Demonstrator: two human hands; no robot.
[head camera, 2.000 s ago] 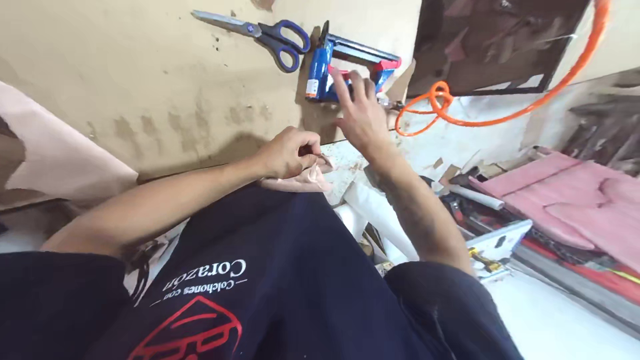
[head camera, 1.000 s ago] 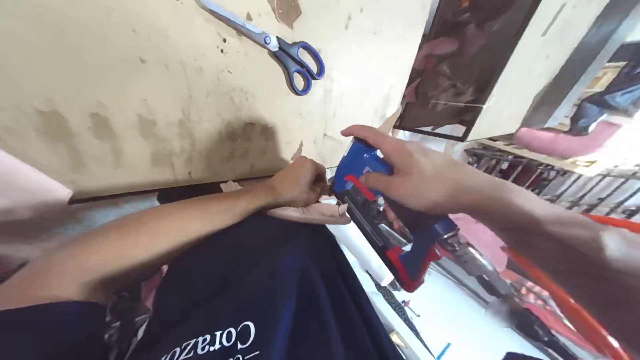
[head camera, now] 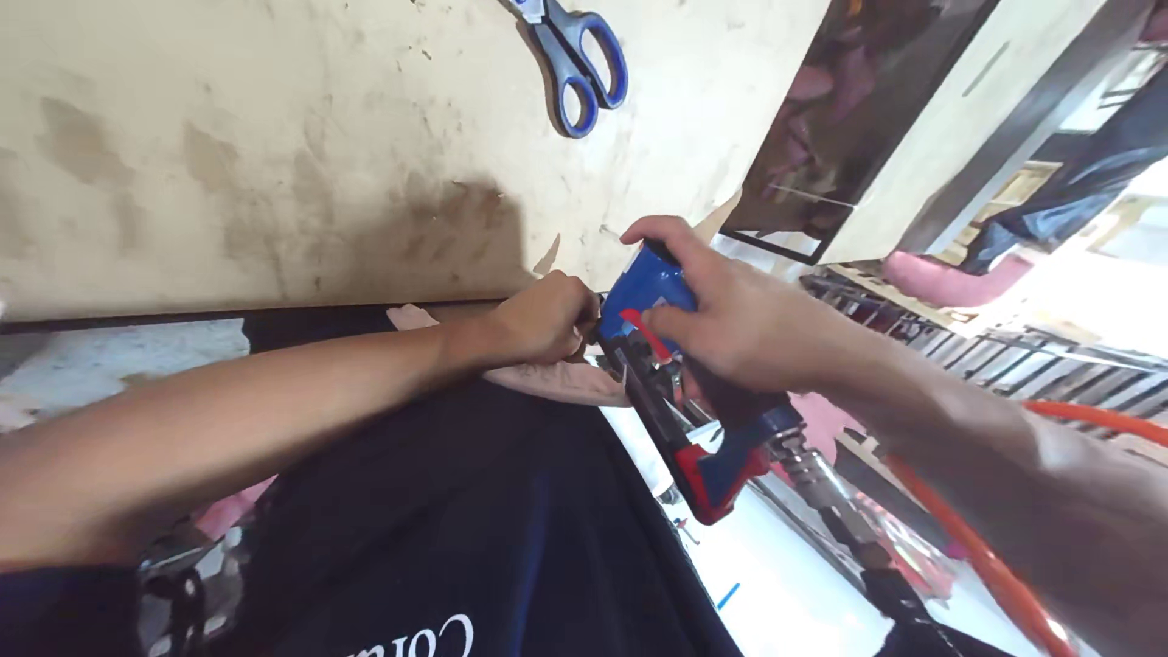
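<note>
My right hand (head camera: 730, 310) is closed around a blue and red pneumatic staple gun (head camera: 652, 297), whose nose end is close beside the fingers of my left hand. My left hand (head camera: 552, 319) pinches pink fabric (head camera: 566, 381) at the near edge of the wooden board; the fingertips are partly hidden. Scissors with blue and grey handles (head camera: 584, 68) lie on the board, their blades cut off by the top of the view. Whether the nose touches the fabric or the board I cannot tell.
The pale, stained wooden board (head camera: 301, 182) spans the upper left. An orange air hose (head camera: 985, 557) runs at the lower right, near the staple gun's metal coupling (head camera: 808, 470). Pink material (head camera: 958, 278) and a metal rack (head camera: 949, 338) stand at the right.
Two seconds ago the staple gun lay on the board with my right hand reaching over it. It was then picked up and brought beside my left hand, which still holds the fabric.
</note>
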